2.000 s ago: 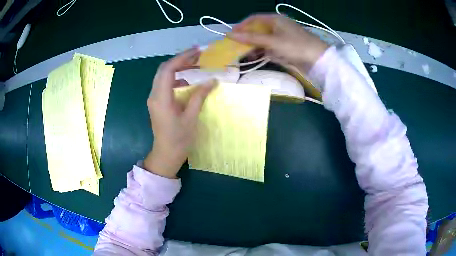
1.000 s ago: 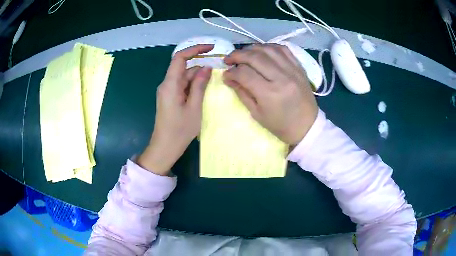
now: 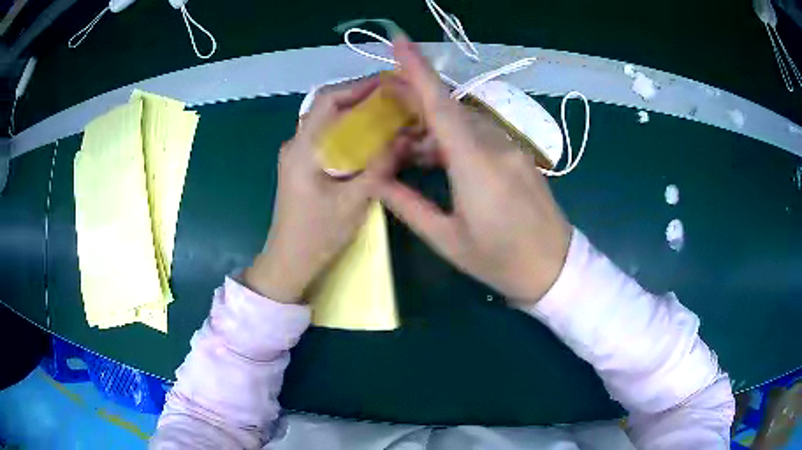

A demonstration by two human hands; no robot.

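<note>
A corded device (image 3: 365, 130) is held with its yellow face up, blurred by motion. My left hand (image 3: 321, 198) is closed around it from the left. My right hand (image 3: 484, 193) is at its right end, fingers spread and blurred; whether it touches the device is unclear. A thin pale-green blurred strip (image 3: 374, 24) shows beyond the right fingertips. The pale yellow label sheet (image 3: 360, 281) lies partly under my left hand. Another white unit (image 3: 523, 119) with a looped cord lies just beyond my right hand.
A stack of spare label sheets (image 3: 119, 211) lies at left on the dark green worktop. A grey strip (image 3: 255, 72) curves across beyond the hands. White scraps (image 3: 674, 233) lie at right. White cord loops (image 3: 198, 35) show on the dark area beyond. Blue baskets (image 3: 119, 382) are below left.
The yellow-faced device is now raised in my left hand. The label sheet has shifted left under that hand. My right fingers have opened and risen. The white unit at the right is gone from its place.
</note>
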